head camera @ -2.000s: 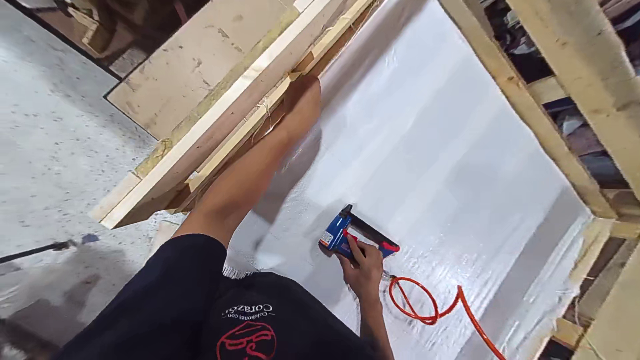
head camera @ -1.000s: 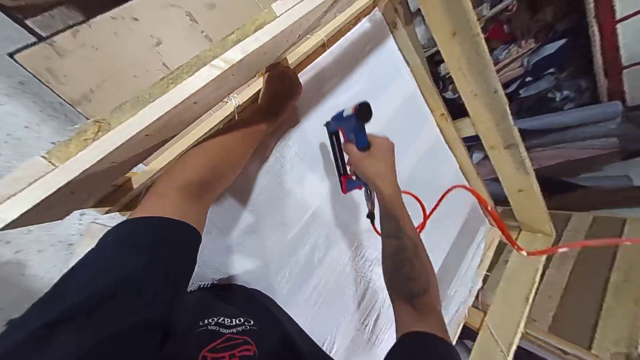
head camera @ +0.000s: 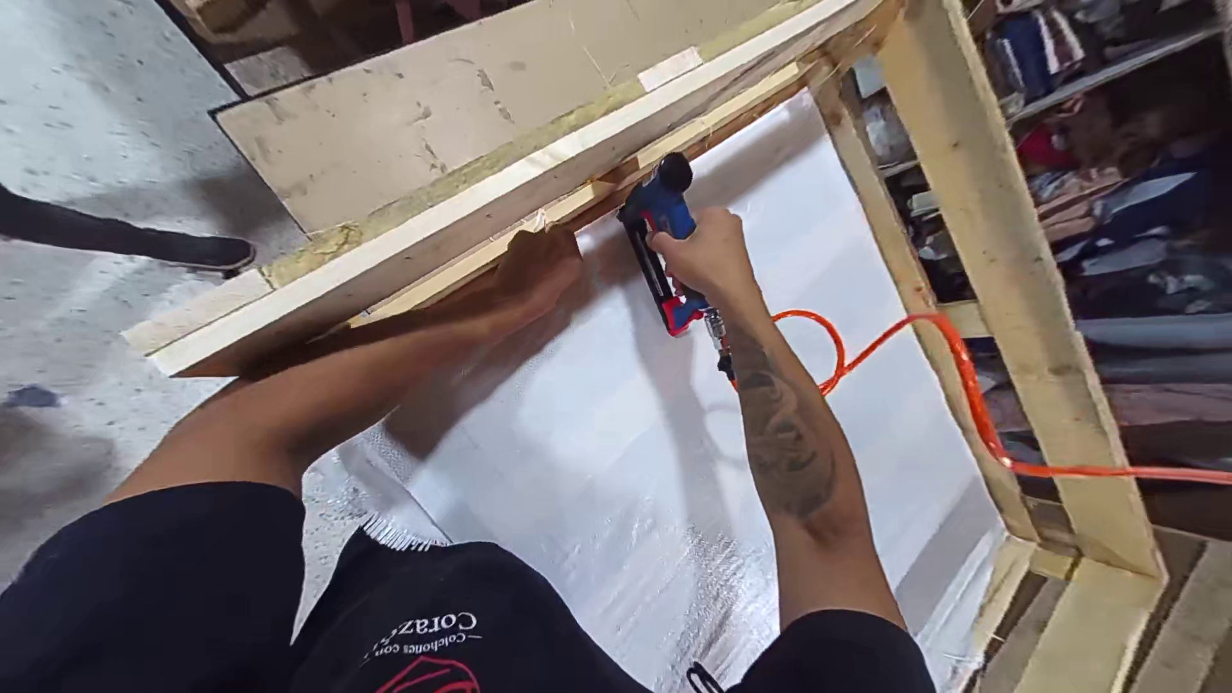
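My right hand (head camera: 707, 255) is closed round the handle of a blue and black pneumatic stapler (head camera: 664, 221), whose nose end is near the inner wooden rail of a frame. An orange air hose (head camera: 967, 385) runs from the tool off to the right. To the left of the stapler, my left hand (head camera: 544, 269) is at the edge of the white woven sheet (head camera: 616, 423), against the wooden rail (head camera: 443, 279). Its fingertips are in shadow and partly hidden, so its grip is unclear. The sheet spans the inside of the frame, with a frayed edge near my body.
A thick wooden beam (head camera: 1011, 241) and cross pieces stand at the right. Behind them are shelves holding fabrics (head camera: 1107, 202). Beyond the upper rail lies a beige panel (head camera: 414, 125). Someone's dark-clad leg and shoe (head camera: 202, 250) show on the speckled floor at the left.
My right hand has carried the stapler from over the middle of the sheet to beside the upper rail. My left hand has moved down along that rail, toward me. The view has shifted.
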